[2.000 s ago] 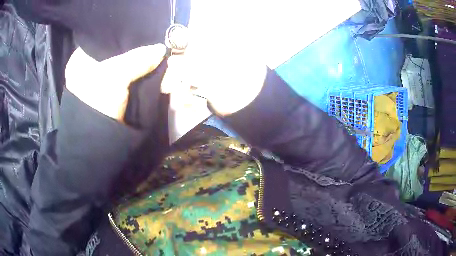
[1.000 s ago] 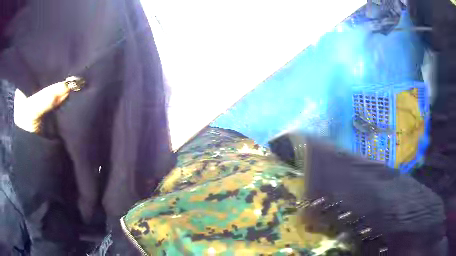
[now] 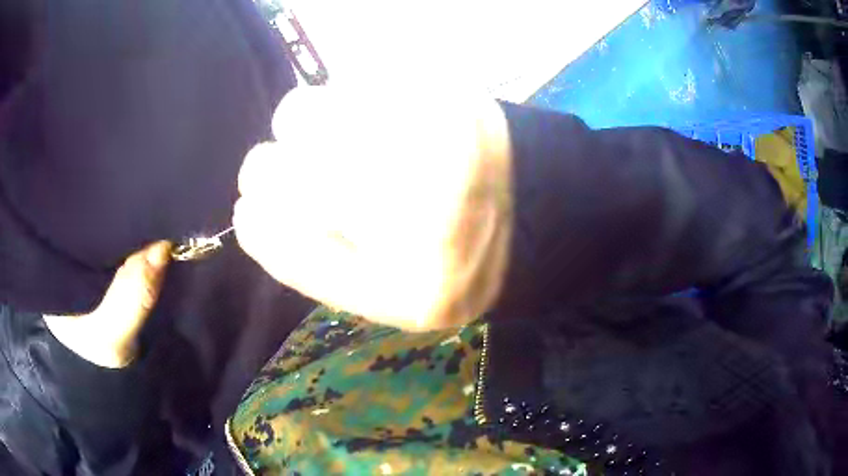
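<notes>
The black garment [image 3: 112, 121] fills the left of the view. A shiny metallic button [image 3: 197, 247] sits on it at a slight blur. My left hand [image 3: 116, 302] is at the lower left, mostly under dark cloth, with its thumb against the button, pinching the garment there. My right hand [image 3: 372, 200] is overexposed and closed just right of the button. A short thin bright line, needle or thread, runs from its fingertips to the button.
The bright white table [image 3: 418, 37] lies beyond my right hand. A dark metallic part [image 3: 299, 42] shows at its left edge. A blue basket [image 3: 811, 177] with yellow-brown cloth [image 3: 779, 160] stands on the blue floor [image 3: 642, 79] at right, partly behind my right sleeve.
My right hand has come back in from the lower right to the button. My left hand and the button now sit lower and slightly further right than one second ago.
</notes>
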